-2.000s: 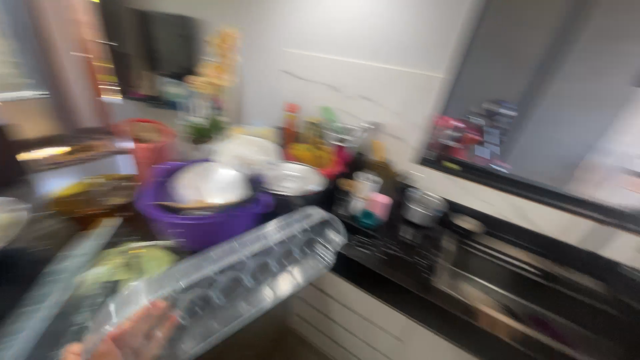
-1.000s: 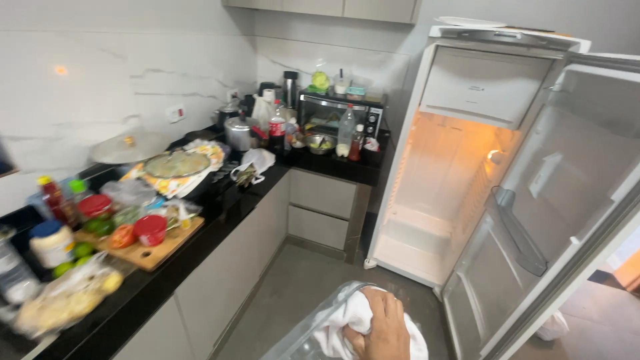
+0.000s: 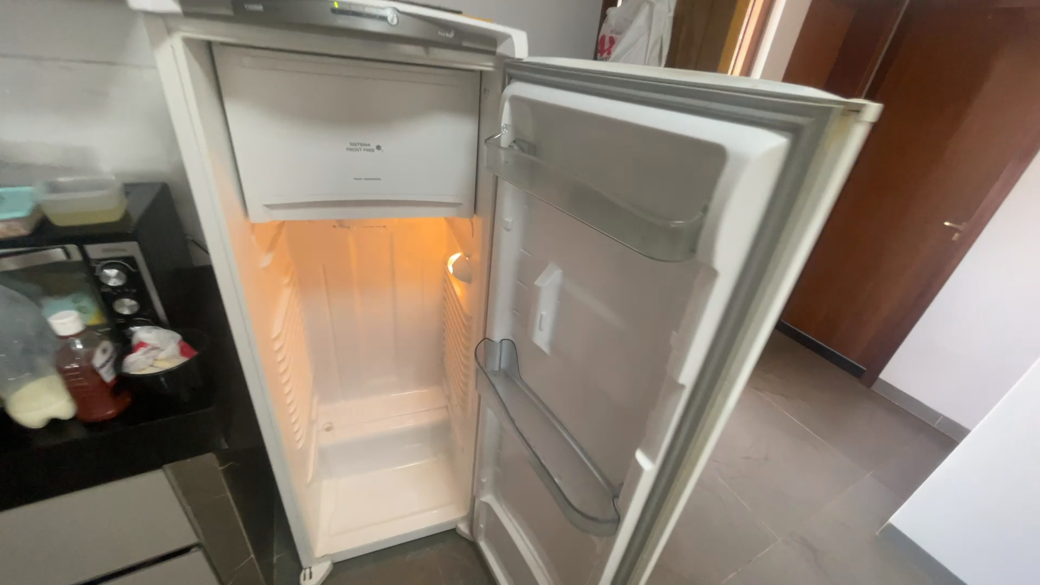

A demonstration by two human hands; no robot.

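Neither my left hand nor my right hand shows in the head view. In front of me a white refrigerator (image 3: 191, 203) stands with its door (image 3: 601, 284) swung out to the right. A freezer flap (image 3: 349, 130) covers the top of the lit interior (image 3: 366, 325), where no shelves are seen. One clear door bin (image 3: 601, 203) sits high on the inner door, and another door bin (image 3: 544, 439) sits lower down. The clear plastic bin and white cloth from before are out of view.
On the left, a black countertop (image 3: 106, 447) holds a bottle of red liquid (image 3: 88, 370), a bottle with pale contents (image 3: 36, 398), a dark bowl (image 3: 162, 378) and a toaster oven (image 3: 150, 284). Grey floor tiles (image 3: 796, 455) and a brown wooden door (image 3: 910, 187) lie to the right.
The view has turned from the counters to the refrigerator, which now fills the middle. The hand with the white cloth and clear plastic bin has left the view.
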